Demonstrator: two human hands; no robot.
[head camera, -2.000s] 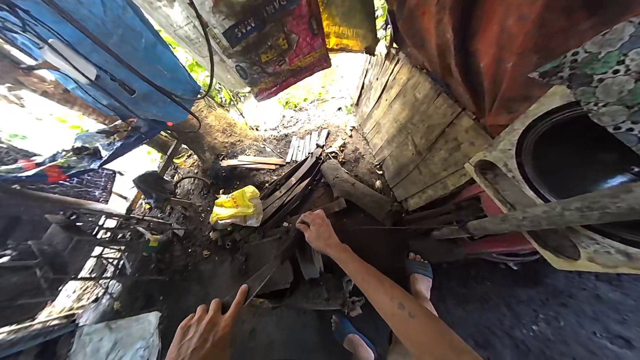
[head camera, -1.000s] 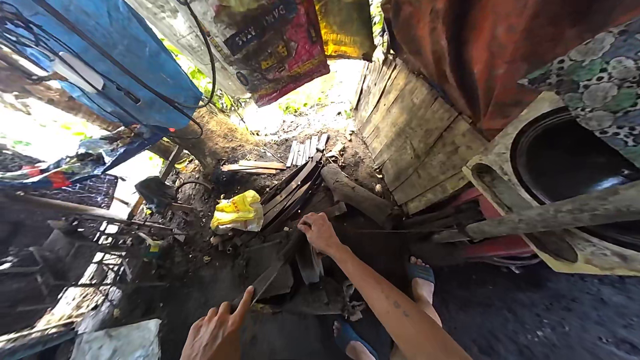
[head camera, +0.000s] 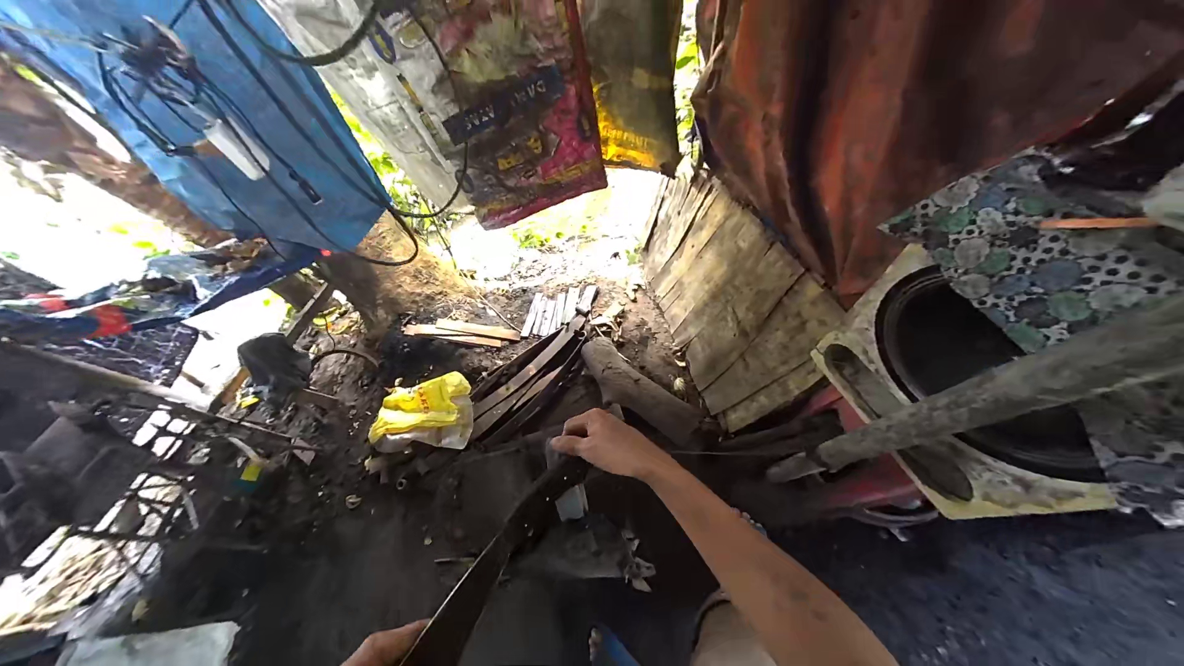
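A long, dark, flat blade-like piece (head camera: 504, 546) runs diagonally from the centre down to the bottom edge. My right hand (head camera: 610, 444) is closed at its upper end, where a small greyish part shows by the fingertips. My left hand (head camera: 387, 645), mostly cut off by the bottom edge, holds the lower end. Whether the piece is metal or wood I cannot tell. Under and beside it lie a small pale block (head camera: 572, 502) and dark flat pieces on the ground. One sandalled foot (head camera: 610, 647) shows below.
A yellow plastic bag (head camera: 423, 412) lies left of some long wooden strips (head camera: 527, 384). A thick log (head camera: 638, 393) rests behind my right hand. To the right are a plank panel (head camera: 740, 305), a pole (head camera: 999, 379) and a pale frame with a round dark opening (head camera: 1008, 495).
My left hand has moved down to the bottom edge, and the dark piece now shows at a steeper slant. My right hand stays near the centre at its upper end.
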